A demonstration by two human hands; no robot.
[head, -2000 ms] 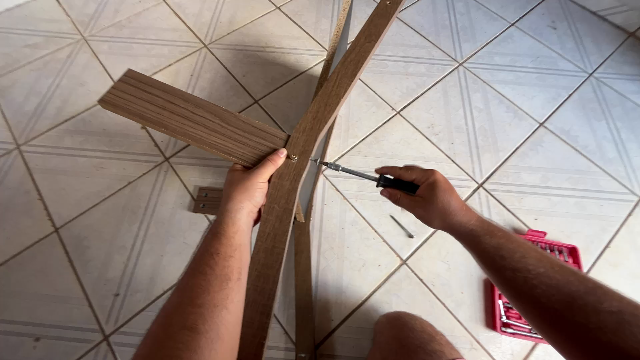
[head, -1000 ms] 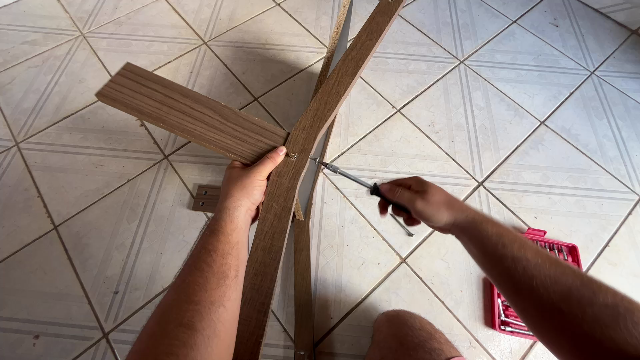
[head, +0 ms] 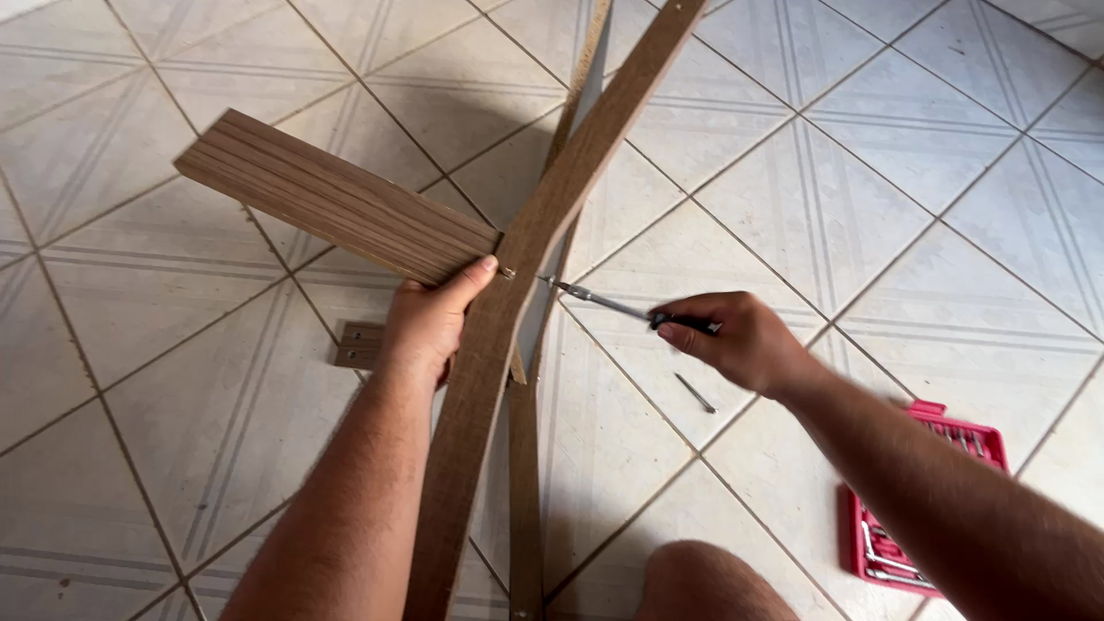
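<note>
My left hand (head: pixel 435 323) grips the end of a short wood-grain board (head: pixel 336 194), its thumb on the corner where that board meets a long, bent wooden piece (head: pixel 561 190). A small metal fitting (head: pixel 507 273) shows on the long piece beside the thumb. My right hand (head: pixel 733 341) is closed around the black handle of a screwdriver (head: pixel 608 304). The screwdriver's metal shaft points left, its tip at a small screw (head: pixel 547 279) by the right side of the long piece. Whether the tip sits in the screw head is too small to tell.
A loose screw or bolt (head: pixel 695 393) lies on the tiled floor (head: pixel 776 483). The red tool case (head: pixel 854 535) with metal bits is partly behind my right forearm. A small wooden block with holes (head: pixel 358 344) lies left of my left hand. My knee (head: pixel 716 582) is at the bottom.
My right hand has shifted a little and turned on the screwdriver handle, whose angle has varied. My left hand stays on the short board.
</note>
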